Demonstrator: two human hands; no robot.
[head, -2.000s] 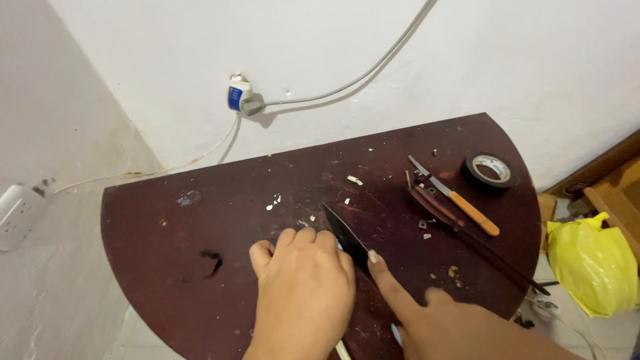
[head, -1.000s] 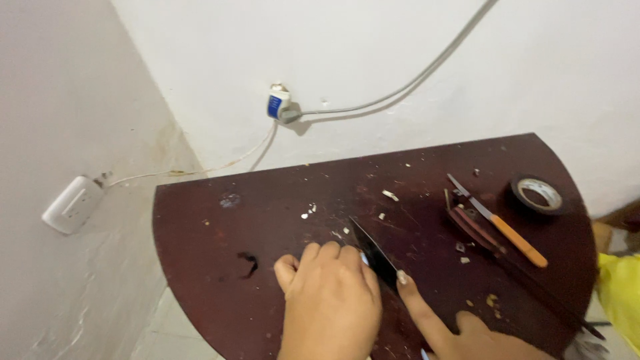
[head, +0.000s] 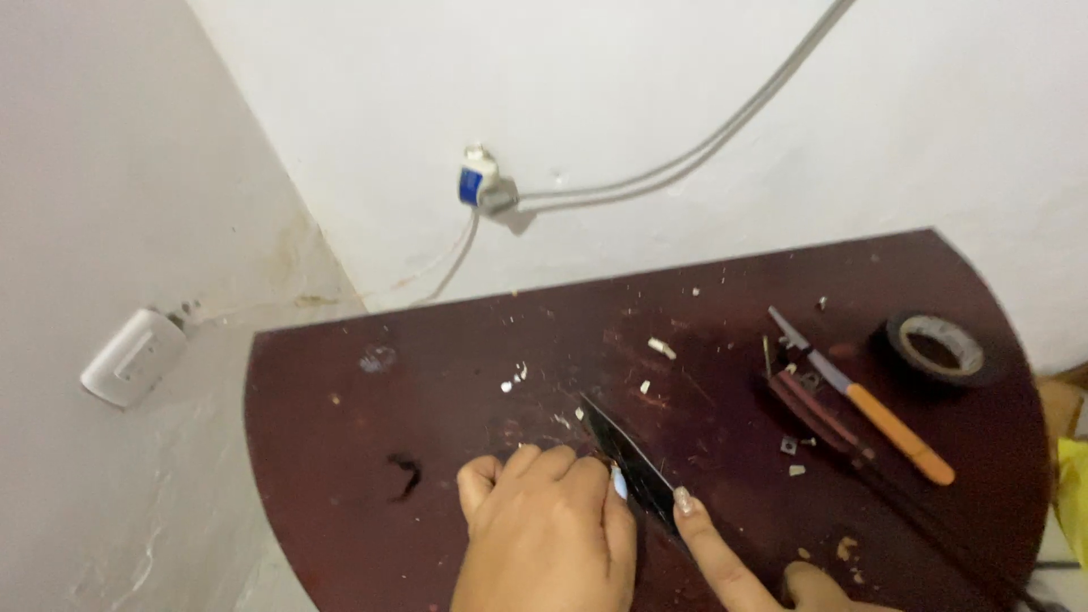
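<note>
My left hand (head: 548, 527) rests with curled fingers on the dark reddish-brown table (head: 340, 527), pressing on something mostly hidden; a small pale-blue piece shows by its right edge. Just to the right, a dark-bladed knife (head: 633, 463) lies along that hand, its tip pointing up and left. My right hand (head: 731, 561) is on the knife, its index finger stretched along the blade's back; the handle is out of sight. Small white scraps (head: 661, 348) lie scattered beyond the blade.
At the right of the table lie an orange-handled knife (head: 899, 432), a dark red cord or tool part (head: 816, 412), small metal pieces (head: 789, 445) and a roll of black tape (head: 939, 348). A plug (head: 478, 183) and cable are on the wall, a white socket (head: 134, 357) at left.
The view has shifted, showing more of the left wall. Both hands stay at the same part of the table, with the knife still between them.
</note>
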